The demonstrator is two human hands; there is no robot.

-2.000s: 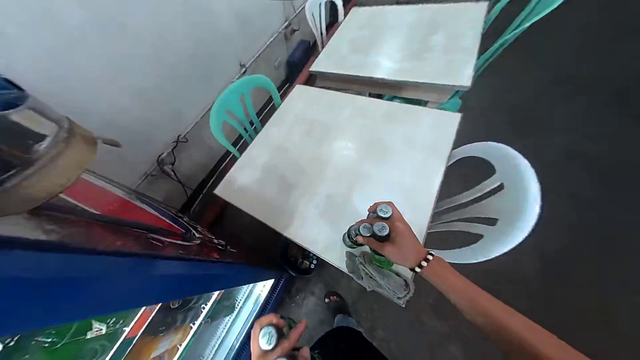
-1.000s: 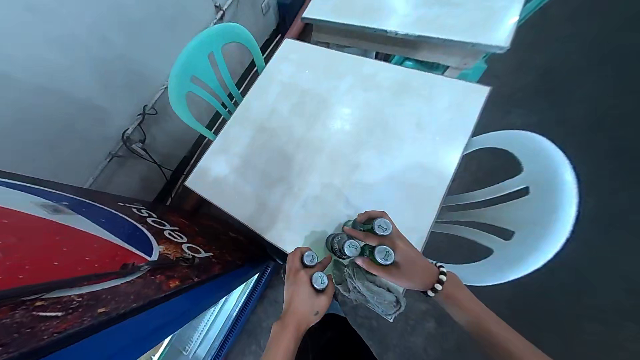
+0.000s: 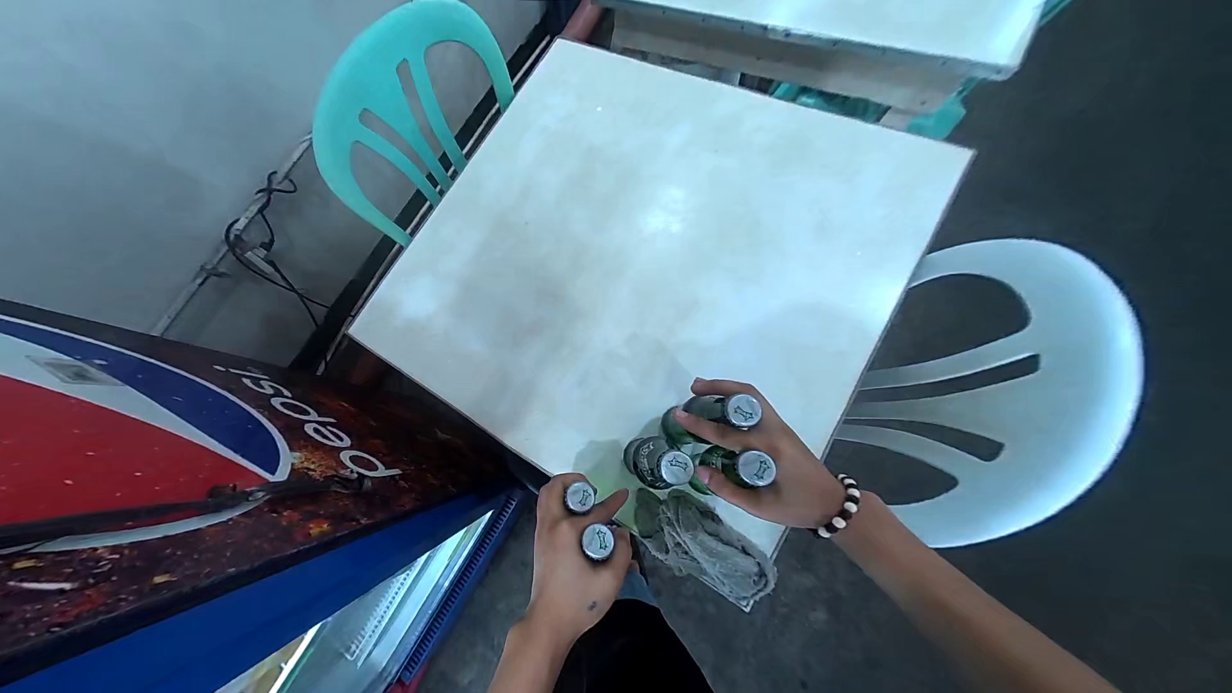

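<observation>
Two capped glass bottles [image 3: 598,542] are in my left hand [image 3: 576,568], at the near edge of the white table [image 3: 654,241]; their bodies are mostly hidden beneath the caps. My right hand [image 3: 770,467], with a beaded bracelet at the wrist, has its fingers around green glass bottles [image 3: 712,409] at the table's near right corner. A capped bottle [image 3: 657,462] stands beside its fingertips; whether that hand grips it too, I cannot tell. A crumpled grey cloth [image 3: 707,549] lies on the table corner between my hands.
A Pepsi-branded drinks cooler [image 3: 192,462] fills the lower left. A teal plastic chair [image 3: 404,106] stands at the table's far left, a white plastic chair [image 3: 1020,385] at its right. Another table [image 3: 847,34] is beyond. Cables [image 3: 265,241] hang along the wall.
My left hand has come up from beside the cooler to the table's near edge, holding bottles. My right hand stays at the bottles near the corner. The view has moved closer to the table.
</observation>
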